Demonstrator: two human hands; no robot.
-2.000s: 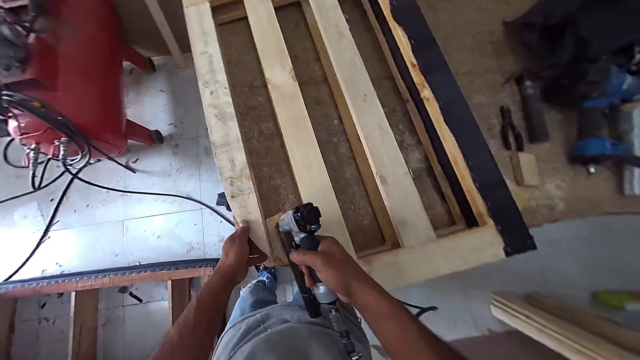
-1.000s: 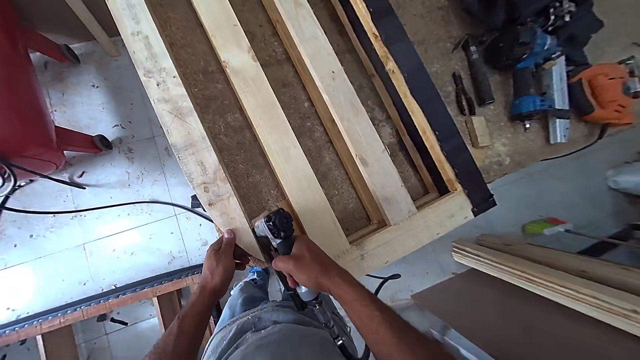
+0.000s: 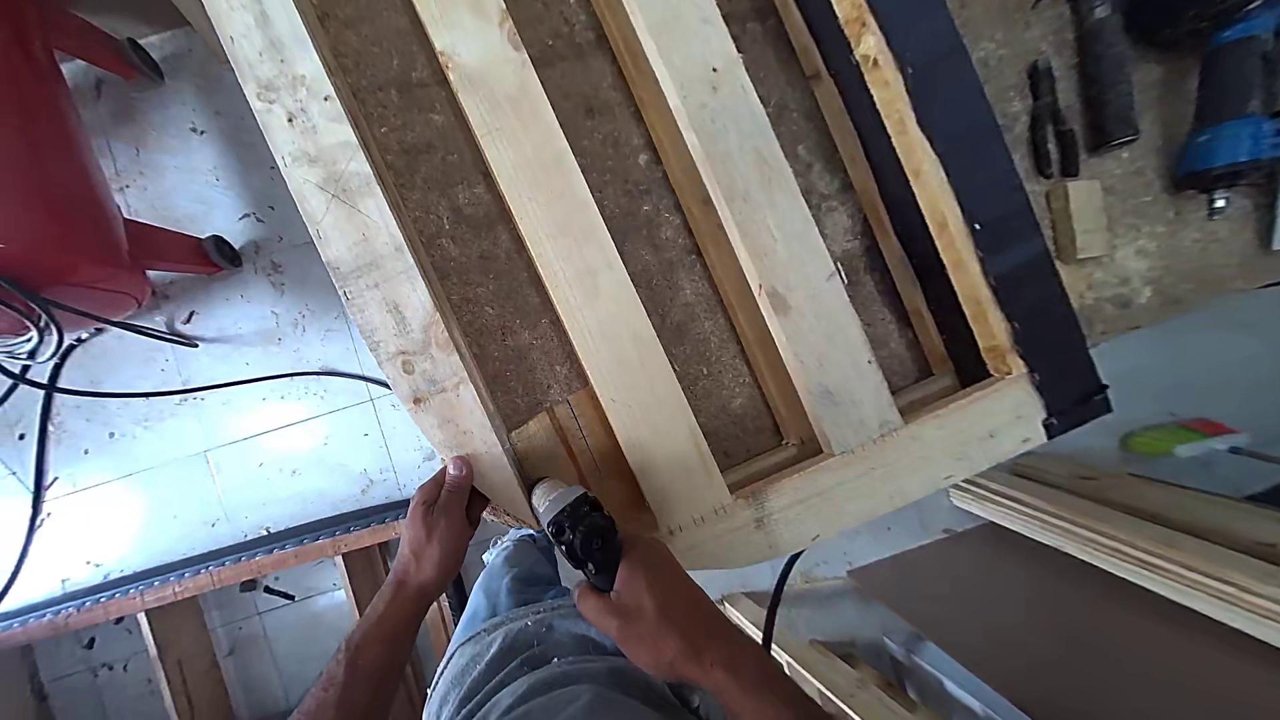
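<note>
My left hand grips the near end of the leftmost board of a slatted wooden frame, thumb on top and fingers beneath. My right hand is closed around a black and grey pneumatic stapler, whose head sits at the frame's near left corner, beside that board. A lighter wood piece lies in the gap just beyond the tool. Staples show along the near rail. Black fabric covers the frame's right side. The tool's lower part is hidden by my hand.
The frame rests on a brown worktable. Pliers, a wood block and a blue tool lie at right. A red tank and black hose are at left. Stacked boards and a brush are at lower right.
The tool in my right hand has tilted, with its head now lower against the inner side of the left board. My left hand stays on the frame's corner. The view has shifted.
</note>
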